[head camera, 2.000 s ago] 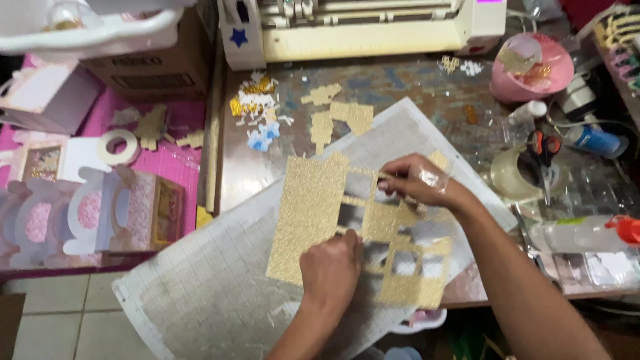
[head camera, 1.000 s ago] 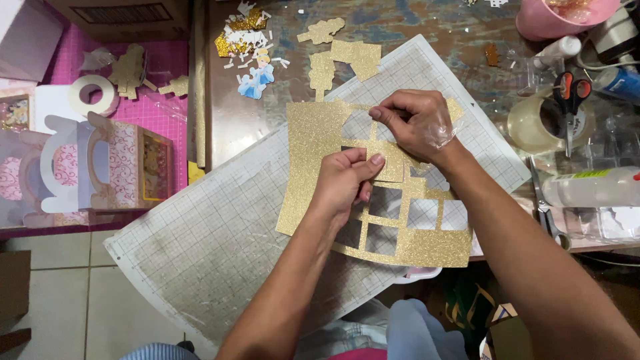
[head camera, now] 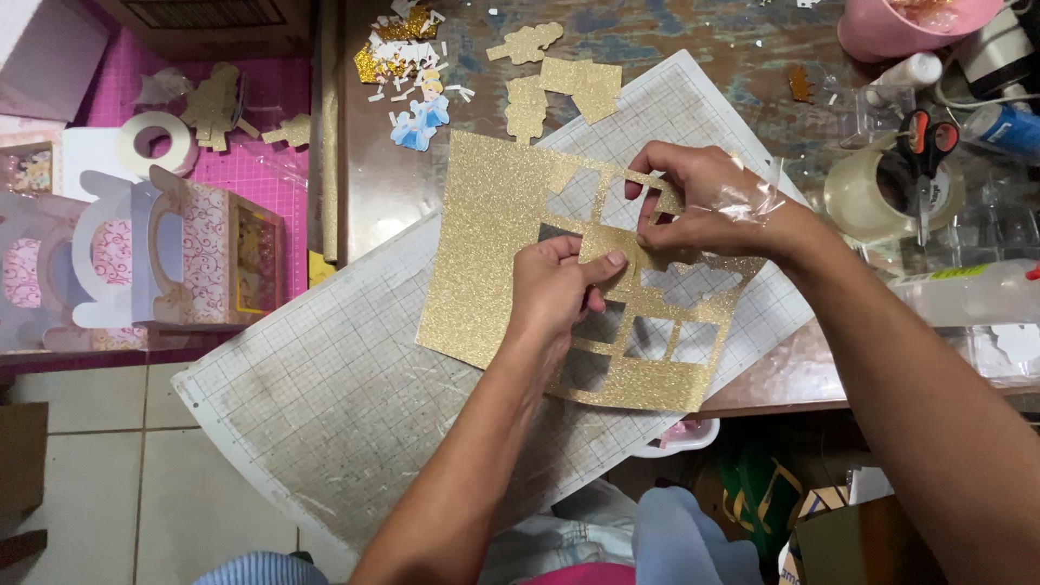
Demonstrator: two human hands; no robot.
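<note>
A sheet of gold glitter cardstock (head camera: 487, 244) with square and figure-shaped openings is held above a gridded cutting mat (head camera: 325, 406). My left hand (head camera: 556, 284) grips it near the middle, thumb on top and fingers through an opening. My right hand (head camera: 699, 199) pinches gold card near the sheet's upper right openings; whether that part is loose cannot be told. Clear tape clings to the right wrist. Beyond the sheet lie gold cut-out pieces (head camera: 526, 106) and a printed princess figure cut-out (head camera: 422, 114).
Scissors (head camera: 922, 162) rest on a wide tape roll (head camera: 845, 191) at the right, near a clear bottle (head camera: 967, 288) and a pink container (head camera: 910, 24). At left, a masking tape roll (head camera: 130, 146) and printed boxes (head camera: 195, 260) stand on a pink mat (head camera: 268, 154).
The left hand has moved from the sheet's lower part to its middle. The right hand remains at the upper openings, its fingers now more spread and curled.
</note>
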